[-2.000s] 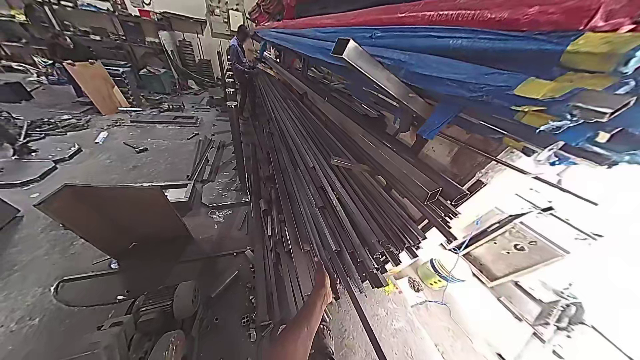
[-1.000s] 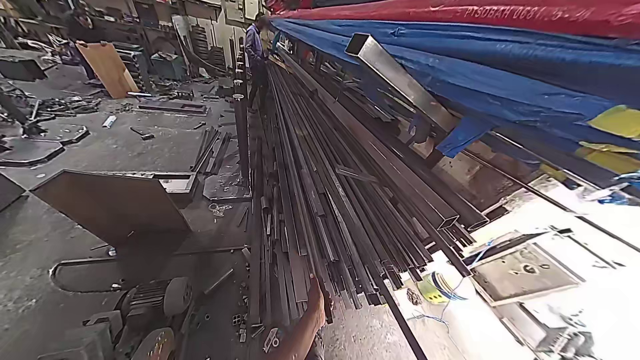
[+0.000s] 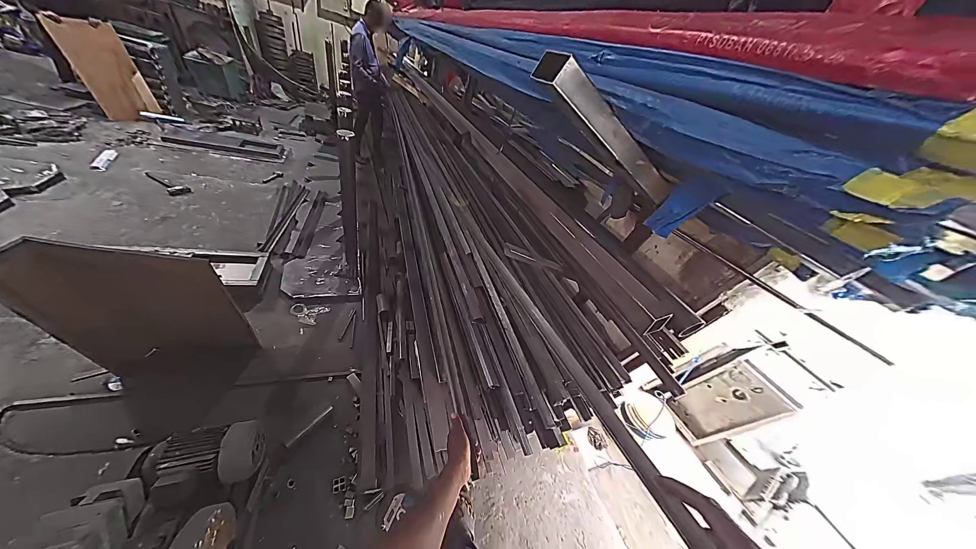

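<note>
Long dark metal bars and square tubes lie in a deep stack that runs away from me. My left hand touches the near end of the stack, a thumb or finger pointing up along the bars; how far its fingers close is hidden. One long metal tube sticks out past the others toward the lower right. At its near end a dark shape may be my right hand in shadow, but its fingers cannot be made out. A wide square steel tube slants above the stack.
Another person stands at the far end of the stack. Blue tarpaulin hangs on the right. On the left are a brown panel and an electric motor. A metal tray and coiled cable lie at right.
The near part of the long protruding tube has moved to the right. My left hand remains at the near bar ends.
</note>
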